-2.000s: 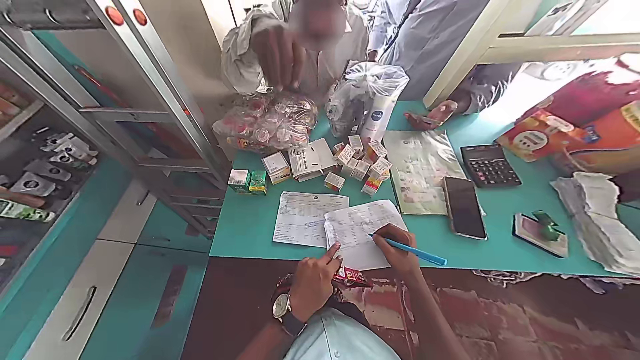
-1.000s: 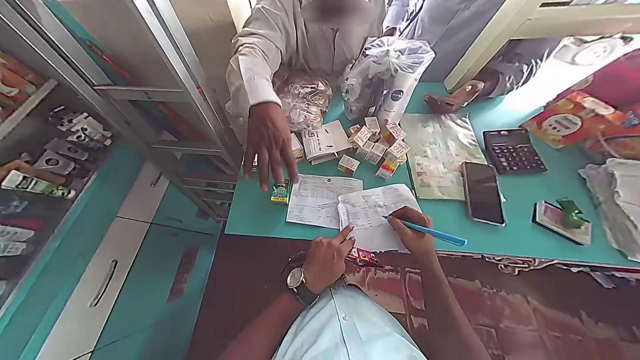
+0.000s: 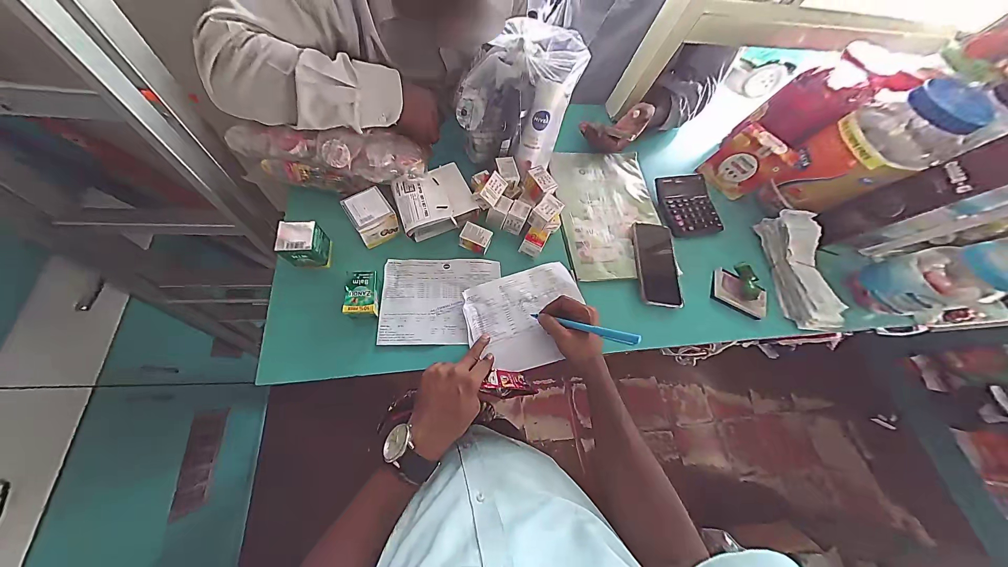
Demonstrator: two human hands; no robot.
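My right hand (image 3: 573, 332) grips a blue pen (image 3: 602, 329), its tip on a handwritten sheet of paper (image 3: 512, 309). My left hand (image 3: 450, 400), with a wristwatch on its wrist, rests at the sheet's lower left corner, index finger extended onto the paper. A printed paper form (image 3: 421, 295) lies partly beneath that sheet. A red packet (image 3: 506, 383) shows at the counter's front edge beside my left fingers. Small cartons (image 3: 516, 214), a flattened white box (image 3: 431, 198) and a balm carton (image 3: 360, 293) lie beyond the papers.
Across the teal counter (image 3: 323, 346), a person's arm rests behind bagged goods (image 3: 335, 153). A tied clear bag (image 3: 524, 87) stands nearby. To the right are a phone (image 3: 657, 264), a calculator (image 3: 689, 205), a stamp pad (image 3: 739, 294), folded papers (image 3: 799, 268) and jars; another person's hand (image 3: 618, 128) is behind.
The person opposite has drawn a hand back from the green cartons at the left, where two now stand apart. My hands stay at the sheet, the pen still in my right.
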